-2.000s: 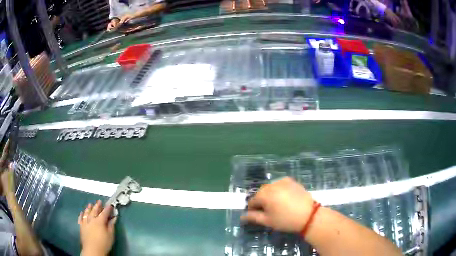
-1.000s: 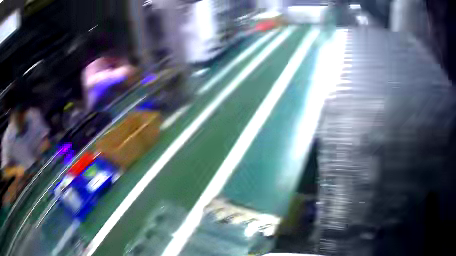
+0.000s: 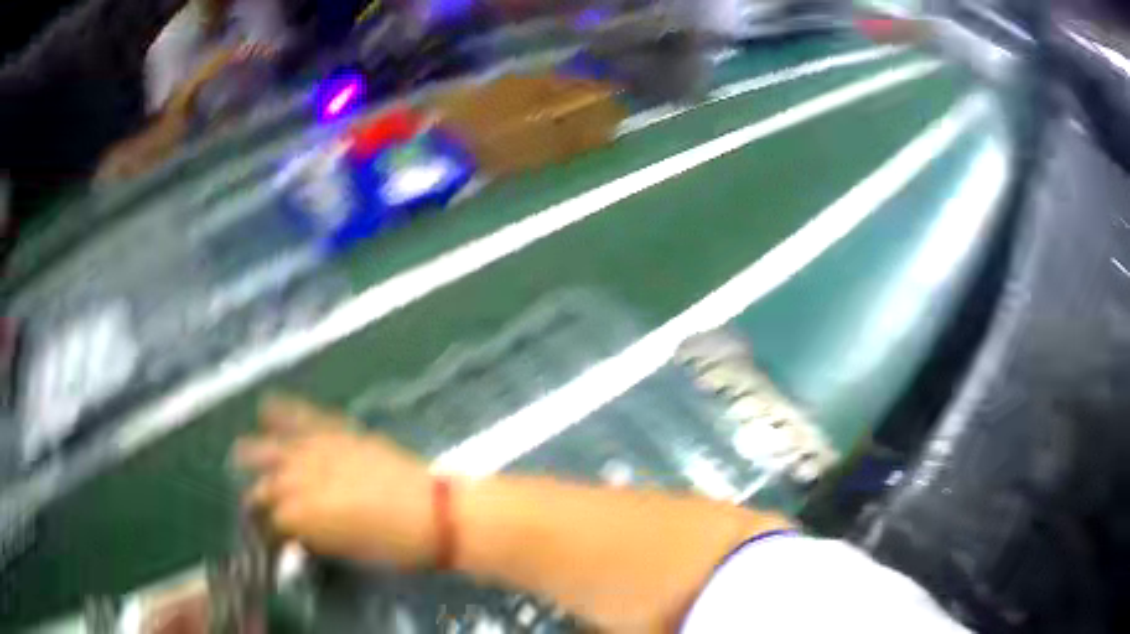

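Note:
The view is tilted and blurred. My right hand, with a red wristband, reaches in from the lower right over the left part of a clear ribbed tray. Its fingers are bent and blurred, above a grey blurred shape; I cannot tell whether they hold anything. A skin-coloured patch at the bottom left edge may be my left hand, cut off and too blurred to read. A pale scalloped carrier strip lies along the tray's right end. Dark and shiny spots show in the tray below my forearm.
Across the green belt with white lines stand blue bins, a red bin and a cardboard box. Far trays carry a white sheet. A tall stack of trays fills the right edge. A person is at the upper left.
The view swung right and has partly swung back left. My right hand, out of view one second ago, shows again, at the tray's left part. The bins and box now sit higher and farther right.

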